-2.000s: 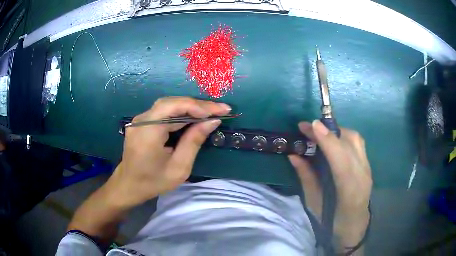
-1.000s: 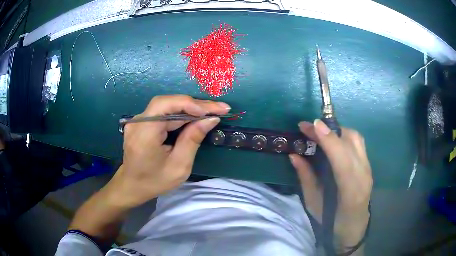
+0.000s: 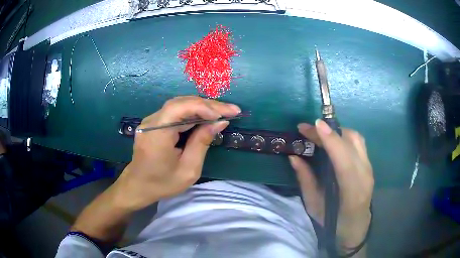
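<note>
My left hand (image 3: 174, 146) holds the slim grey tweezers (image 3: 174, 124), tips pointing right. A tiny red wire (image 3: 244, 115) shows faintly at the tips, above the strip. The black strip assembly (image 3: 267, 143), with a row of silvery round parts, lies on the green mat; my left hand hides part of it. My right hand (image 3: 343, 166) holds the soldering iron (image 3: 324, 85) with its tip pointing away from me. That hand's thumb and a finger are at the strip's right end. The iron tip touches nothing. The red wire pile (image 3: 211, 63) lies beyond the strip.
Thin pale wire strands (image 3: 108, 73) lie at left. A black block-like object (image 3: 30, 95) is at the far left. A black holder with a grey speckled pad (image 3: 435, 113) is at right. A white ledge (image 3: 333, 10) crosses the back, with another strip (image 3: 202, 4) on it.
My left hand and the tweezers have moved slightly right along the strip, uncovering its left end. The tweezers are tilted more. The right hand and iron have barely moved.
</note>
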